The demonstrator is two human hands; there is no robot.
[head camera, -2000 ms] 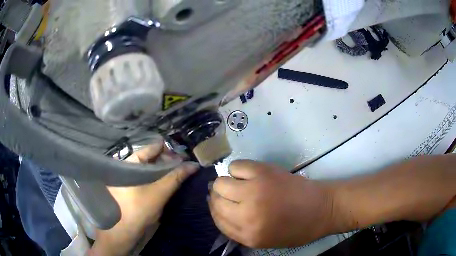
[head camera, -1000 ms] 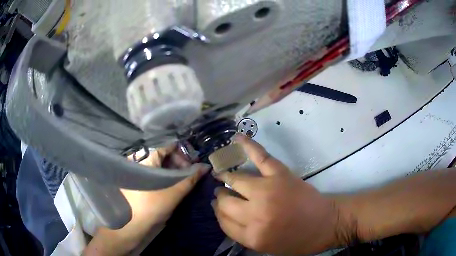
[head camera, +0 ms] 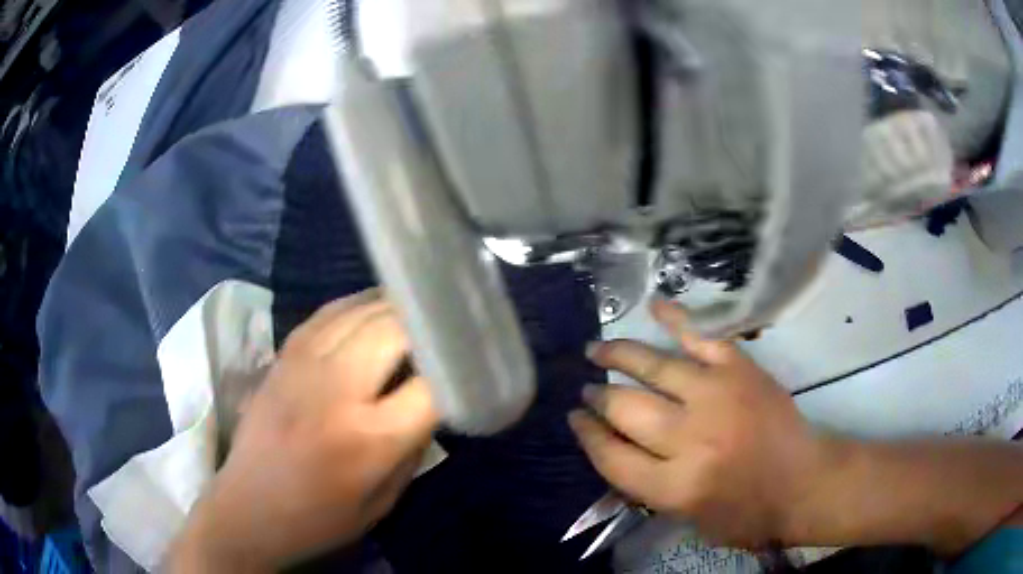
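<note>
The dark navy waistband [head camera: 494, 471] runs under the machine's needle area, where the metal presser foot [head camera: 609, 294] shows beside its edge. The grey-blue garment body [head camera: 202, 247] is heaped at the left, with a white cloth flap [head camera: 196, 353] on it. My left hand [head camera: 325, 420] grips the garment at the left, its fingertips partly hidden behind the grey bar. My right hand [head camera: 696, 437] lies at the band's right edge with its fingers spread, and holds thread snips [head camera: 602, 522], whose open silver blades point left from under the palm.
The grey rounded bar [head camera: 449, 303] hangs between my hands, before the off-white machine head [head camera: 561, 112]. At the right, a dark strip [head camera: 859, 252] and a small dark scrap [head camera: 919, 315] lie on the machine bed [head camera: 830, 359]. The image is partly blurred.
The view has shifted left, so more garment shows. My left hand has moved away from the needle area onto the garment. My right index finger has left the beige block, and the snips' blades are more visible.
</note>
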